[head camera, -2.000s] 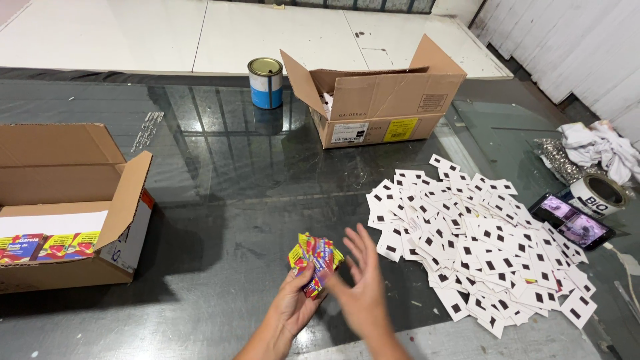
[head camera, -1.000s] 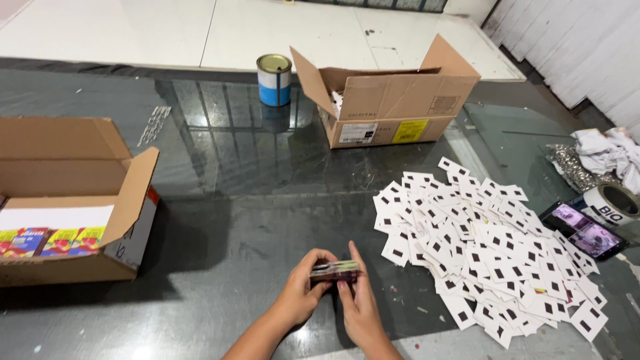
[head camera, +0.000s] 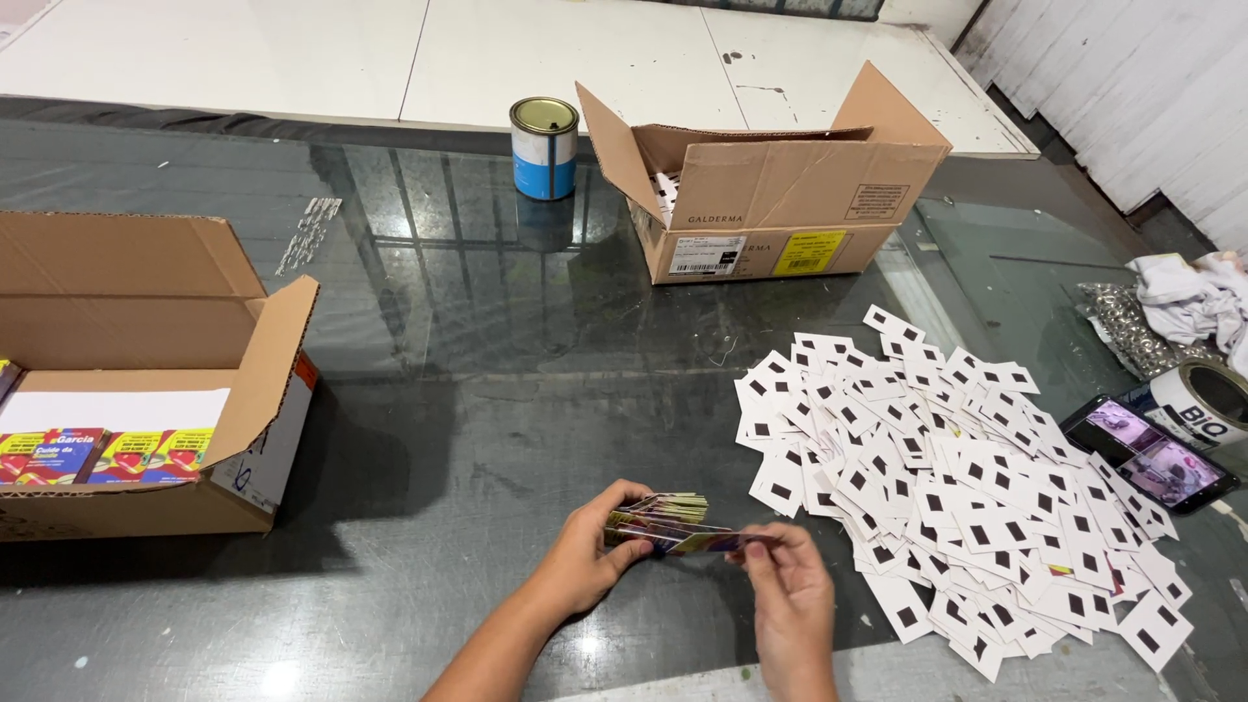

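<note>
A small stack of colourful printed cards (head camera: 663, 522) sits in my left hand (head camera: 590, 551), its thumb along the near edge. My right hand (head camera: 788, 585) pinches one card at the stack's right end between thumb and fingers. Right of my hands lies a large loose pile of white cards (head camera: 936, 487), each with a dark square patch. At the left, an open cardboard box (head camera: 255, 375) holds rows of colourful printed cards (head camera: 146, 455) and a white sheet (head camera: 112, 409).
Behind stand a second open cardboard box (head camera: 780, 195) with white cards inside and a blue-and-white metal can (head camera: 543, 151). Far right are a phone (head camera: 1150, 453), a labelled can (head camera: 1204, 400), a plastic bag of metal pieces (head camera: 1136, 327) and white cloths (head camera: 1189, 297).
My right hand was apart from the cards at first, then both hands held the stack together. Now my right hand has moved to the right and holds one card at the stack's end.
</note>
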